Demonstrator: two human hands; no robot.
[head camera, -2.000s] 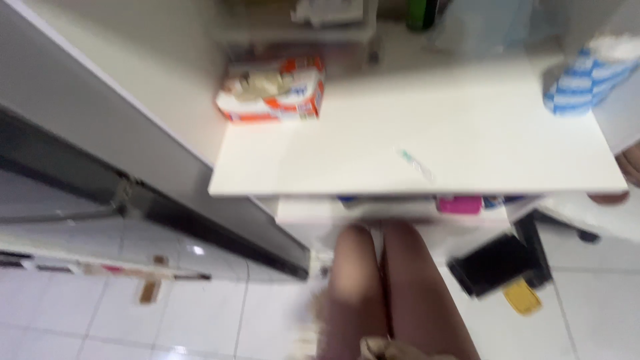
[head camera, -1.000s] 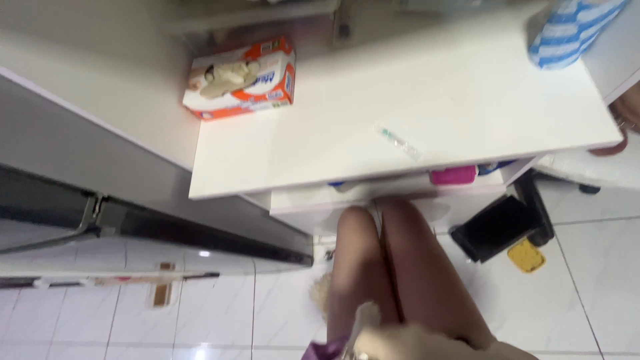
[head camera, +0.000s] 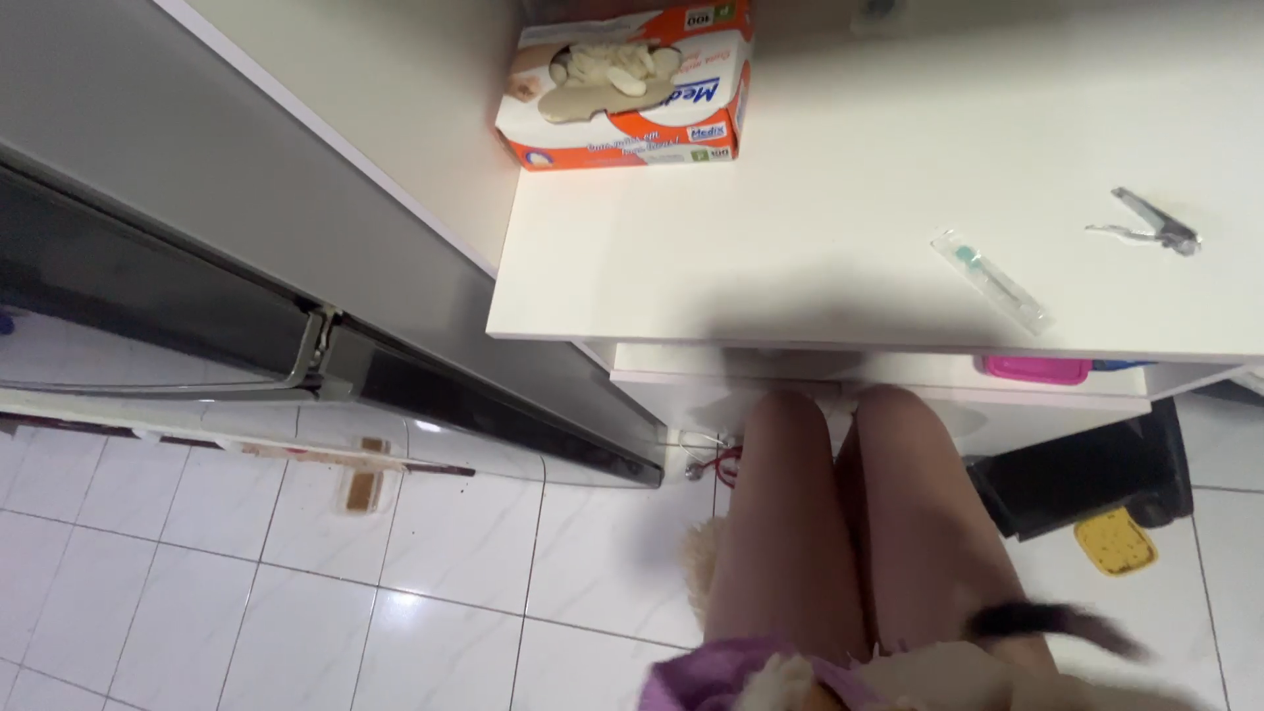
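Note:
Neither of my hands can be made out clearly. At the bottom edge, a blurred beige shape lies over my lap beside purple cloth and pale fluffy fur; whether it is a gloved hand, I cannot tell. A dark blurred thing crosses my thigh to the right. On the white desk top lie a metal nail clipper, its lever spread, and a clear sealed packet holding a thin item with a green end. A Medix glove box stands at the desk's left, with pale gloves bulging from its opening.
The white desk's front edge runs above my knees. Below it is a shelf with a pink container. A grey and black appliance stands at left. On the tiled floor are a black object, a yellow piece and cream fluff.
The nail clipper now lies on the desk to the right of the packet, where the frame of one second ago shows bare desk. The dark blurred thing has appeared over my thigh.

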